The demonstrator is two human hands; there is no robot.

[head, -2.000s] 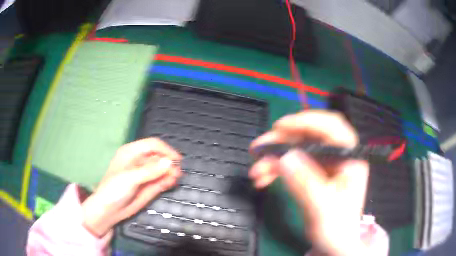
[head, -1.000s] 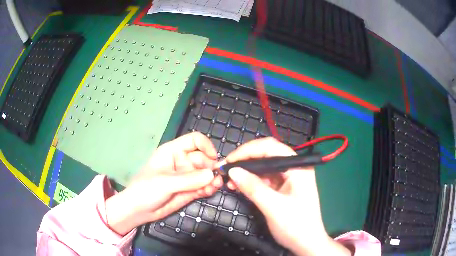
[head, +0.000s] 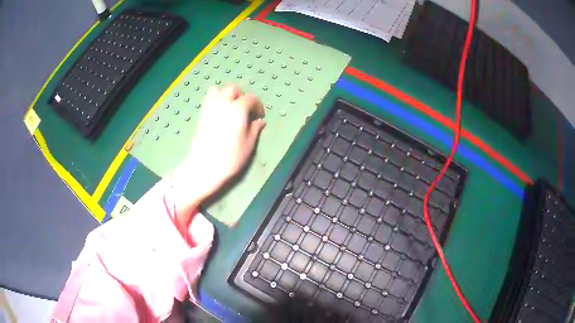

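Observation:
My left hand point(head: 228, 135) reaches over the pale green sheet point(head: 277, 135), fingers bent down at its surface. The fingertips are hidden behind the hand, so I cannot tell if they hold a part. Rows of small dark components dot the sheet; its lower part shows bare green. The black blister tray point(head: 362, 208) lies right of the sheet, with small shiny spots at its pocket corners. My right hand and the black pen tool are out of the picture. The red hose point(head: 459, 104) runs down across the tray's right side to the bottom edge.
A black pocket tray point(head: 116, 66) lies far left beyond yellow tape point(head: 173, 88). Papers point(head: 353, 14) and black trays point(head: 470, 63) are at the back. A black tray stack point(head: 545, 252) stands at the right edge. A dark blurred shape covers the centre tray's near edge.
My left hand has left the pen tip and moved to the green sheet. My right hand and the pen have gone out of the picture. The view has turned left.

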